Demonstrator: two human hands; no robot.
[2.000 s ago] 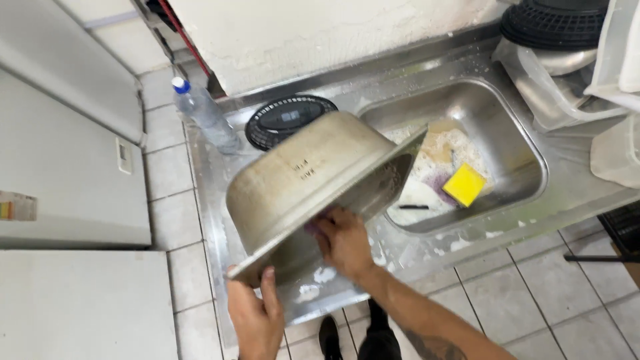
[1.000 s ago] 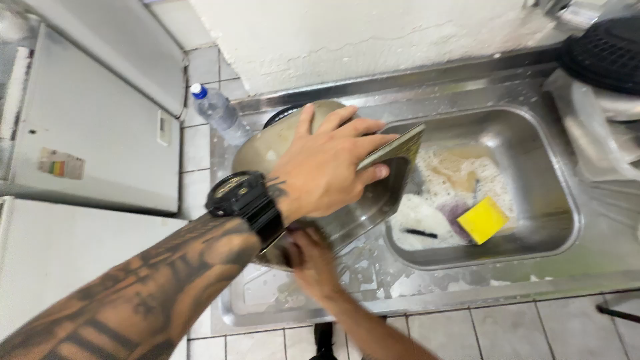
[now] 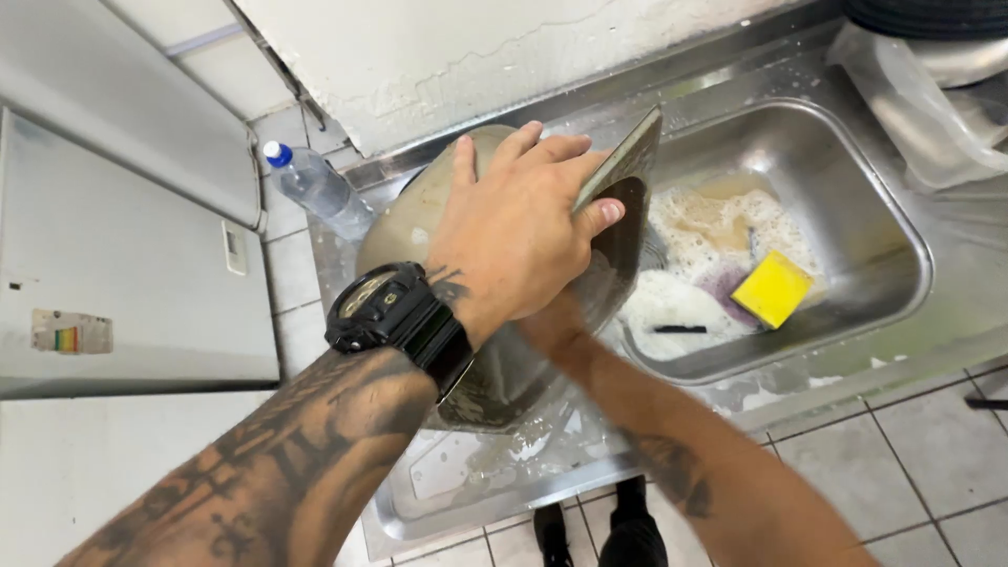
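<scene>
A metal pan [image 3: 496, 394] is tilted on its side over the steel drainboard. My left hand [image 3: 520, 220], with a black watch at its wrist, grips the pan's upper rim, thumb over the edge and fingers spread on the outer wall. My right hand [image 3: 551, 315] reaches into the pan's inside; it is blurred and partly hidden behind my left hand, so what it holds does not show. In the sink basin [image 3: 866, 236], right of the pan, a yellow sponge [image 3: 772, 290] lies by white suds and brownish foamy water.
A plastic bottle with a blue-and-white cap [image 3: 323, 189] stands at the drainboard's left end. Clear plastic containers [image 3: 913, 110] and black dishes [image 3: 929, 16] are stacked right of the basin. A refrigerator [image 3: 142, 260] is on the left, a white wall [image 3: 488, 55] behind.
My left hand has moved from the pan's lower left rim, where it was two seconds ago, up to its upper rim. The pan stays tilted, and my right hand remains inside it.
</scene>
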